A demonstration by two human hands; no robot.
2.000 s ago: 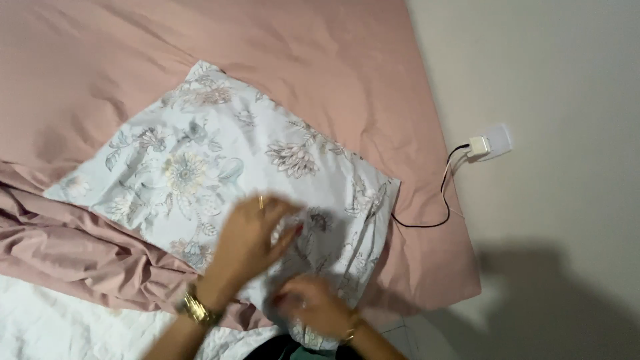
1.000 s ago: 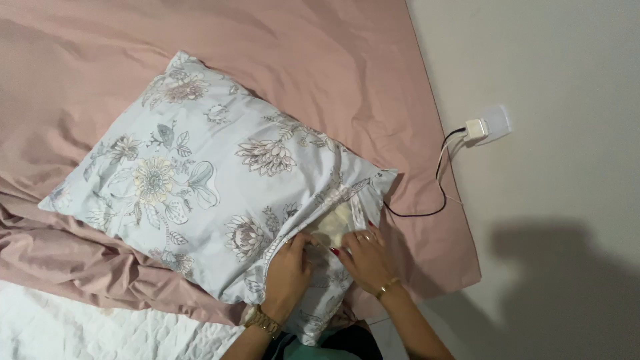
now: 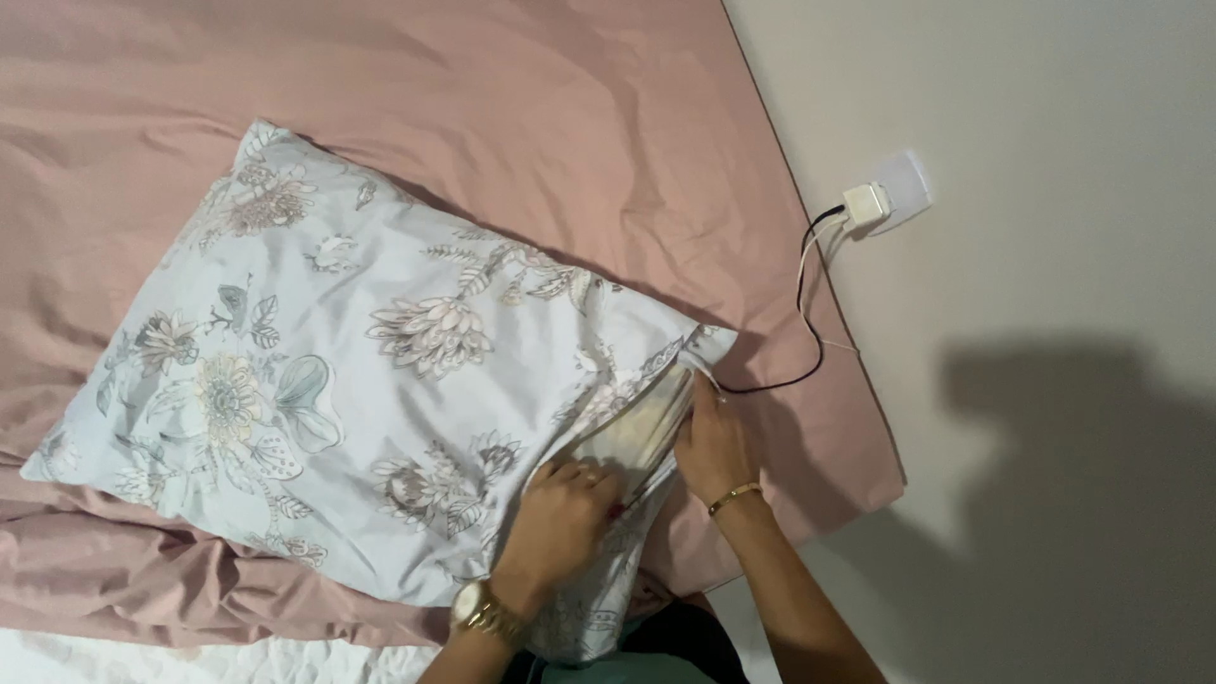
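Observation:
A pillow in a floral pillowcase (image 3: 342, 380) lies slantwise on a bed, its open end toward me. Through the opening shows the yellowish inner pillow (image 3: 641, 427). My left hand (image 3: 565, 518), a gold watch at its wrist, rests at the opening with its fingers bent over the inner pillow; its fingertips are partly hidden. My right hand (image 3: 717, 442), with a thin bracelet, holds the edge of the pillowcase near the right corner of the opening.
A pink sheet (image 3: 532, 114) covers the bed, bunched below the pillow. White quilted bedding (image 3: 218, 662) shows at the bottom left. A white charger (image 3: 866, 209) sits in a wall outlet plate (image 3: 907, 190), its black cable (image 3: 806, 313) running onto the bed near the pillow's corner. My shadow falls on the wall.
My right hand has moved up along the opening to its corner. The opening, with the inner pillow showing, is wider than one second ago. Two seconds ago both hands were blurred over the pillow's lower end.

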